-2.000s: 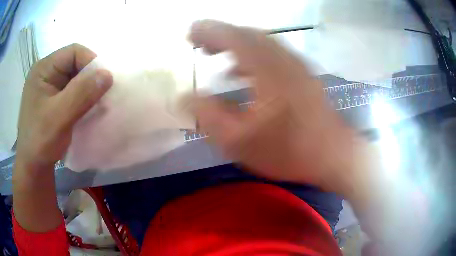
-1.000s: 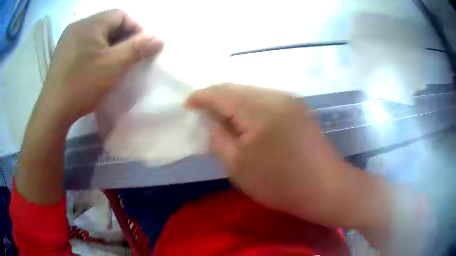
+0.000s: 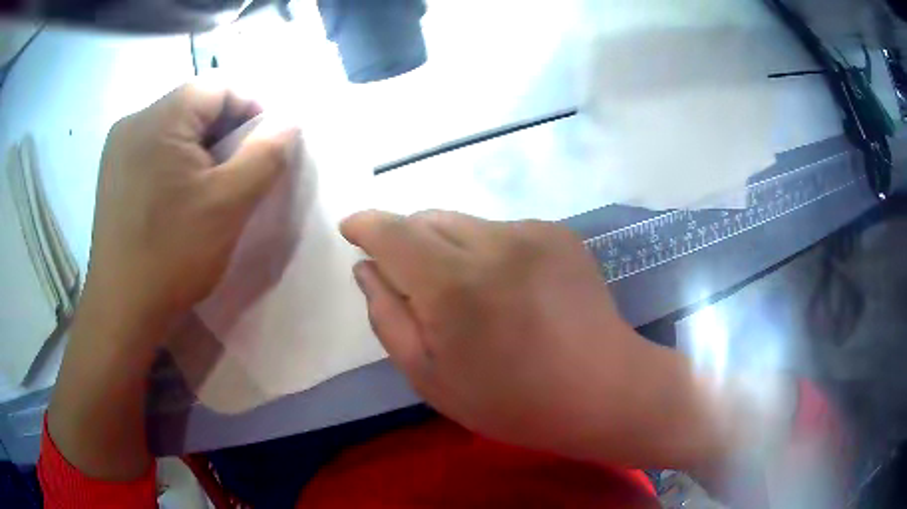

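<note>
A pale cream fabric piece (image 3: pixel 308 318) lies in front of me over the ruled front edge of the table, with its lower edge overhanging the grey strip. My left hand (image 3: pixel 189 199) pinches its upper left part between thumb and fingers, and the fabric folds there. My right hand (image 3: pixel 487 308) lies on the right part of the piece, fingers together; whether it grips the fabric is hidden. The dark grey cylinder (image 3: pixel 376 40) hangs above, at the top. The needle area is washed out by glare.
Another cream piece (image 3: pixel 681 119) lies at right, overlapping the ruler (image 3: pixel 686 239). A layered stack (image 3: pixel 35 258) is at far left. Black-handled snips with green (image 3: pixel 867 109) lie at the right edge. A red basket (image 3: pixel 211 482) shows partly below left.
The view has shifted, and the grey cylinder now shows at the top. Both hands stay on the cream piece, which looks flatter on the table. The right hand had come in from the upper right.
</note>
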